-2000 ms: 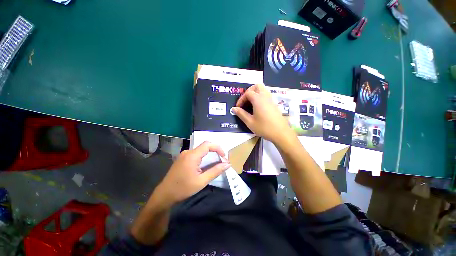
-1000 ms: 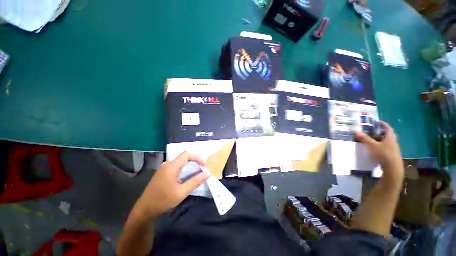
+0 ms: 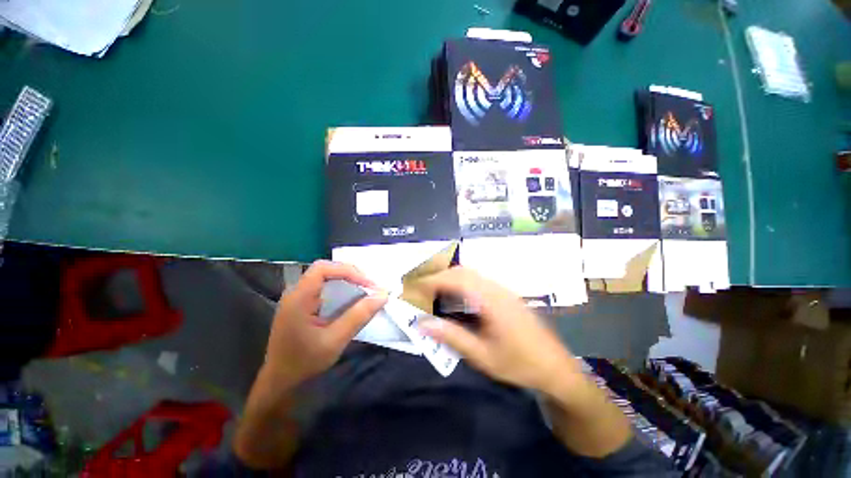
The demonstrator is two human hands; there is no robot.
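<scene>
My left hand [image 3: 313,322] pinches a white sticker sheet [image 3: 408,322] at the near edge of the box blanks. My right hand [image 3: 495,327], slightly blurred, is at the sheet's right side, thumb against it; its grip is unclear. A flat box blank [image 3: 393,224] lies on the left stack, its black panel showing a white square and no small sticker beside it. Its wave logo panel [image 3: 499,93] and photo panel [image 3: 518,196] lie to the right. A second stack of box blanks [image 3: 620,210] lies further right, with a small pale sticker beside its white square.
The green table [image 3: 233,121] bears white paper sheets [image 3: 79,23] far left, a bubble-wrapped strip [image 3: 20,131], a black box [image 3: 571,14], a red tool [image 3: 634,21] and a white pack [image 3: 777,63]. Red stools [image 3: 117,303] stand below left. More blanks [image 3: 728,411] are on the floor right.
My right hand has moved from the left blank to the right stack, then back left to the sticker sheet. The left blank is now apart from the right stack. My left hand keeps the sheet.
</scene>
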